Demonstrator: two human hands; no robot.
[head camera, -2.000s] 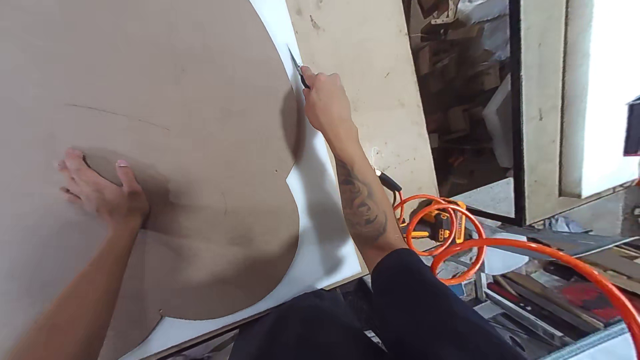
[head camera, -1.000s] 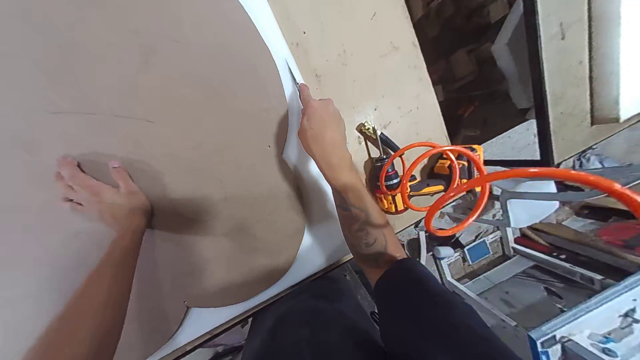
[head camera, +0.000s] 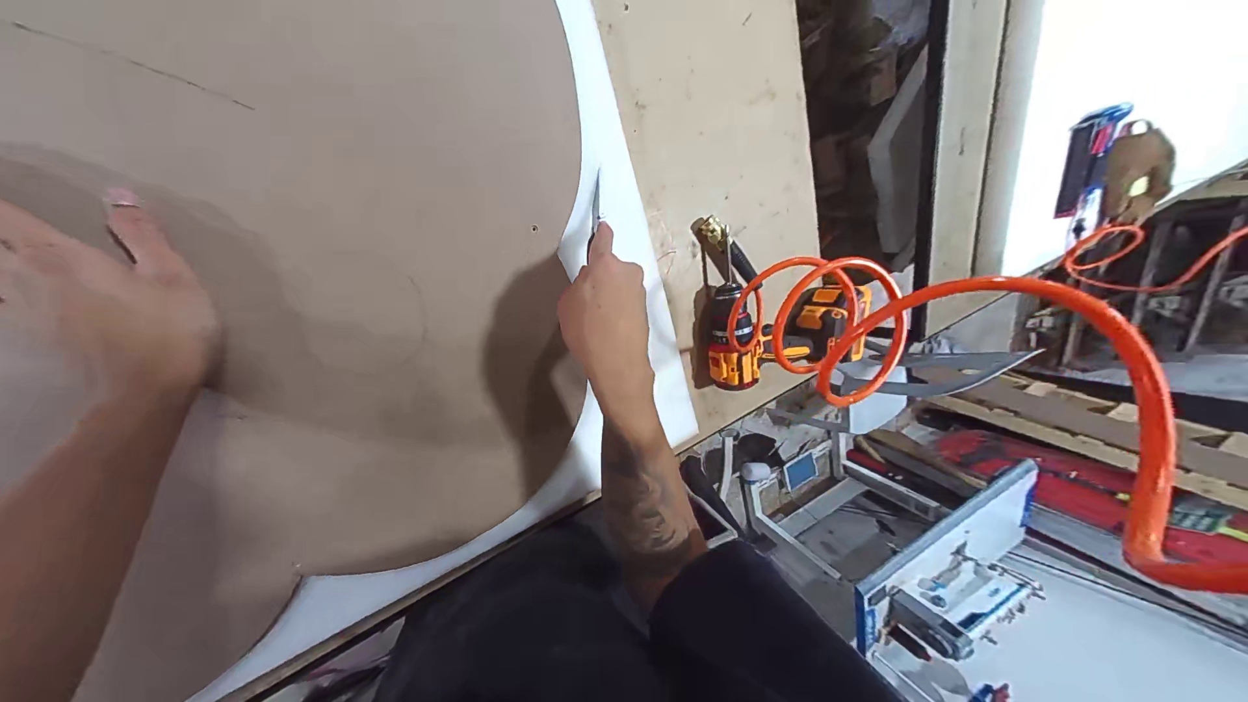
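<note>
Flat on the bench lies a brown board with a scalloped edge (head camera: 419, 127), on top of a white sheet (head camera: 634, 322) that shows along its rim. My right hand (head camera: 606, 312) grips a slim knife (head camera: 597, 200), its blade on the white strip just beside the board's curved edge. Most of the knife's handle is hidden by the fingers. At the left, my left hand (head camera: 117, 292) rests on the board with its thumb spread, partly cut off by the frame.
A yellow and black cordless drill (head camera: 733, 341) lies at the bench's right edge, next to a brass-tipped air blow gun (head camera: 721, 239). A coiled orange air hose (head camera: 1082, 292) arches over the right side. Below stand metal frames and a white table with a fence (head camera: 955, 556).
My right hand with the knife has moved down along the white strip, towards my body. The view has shifted to the right, bringing more of the drill and hose into sight.
</note>
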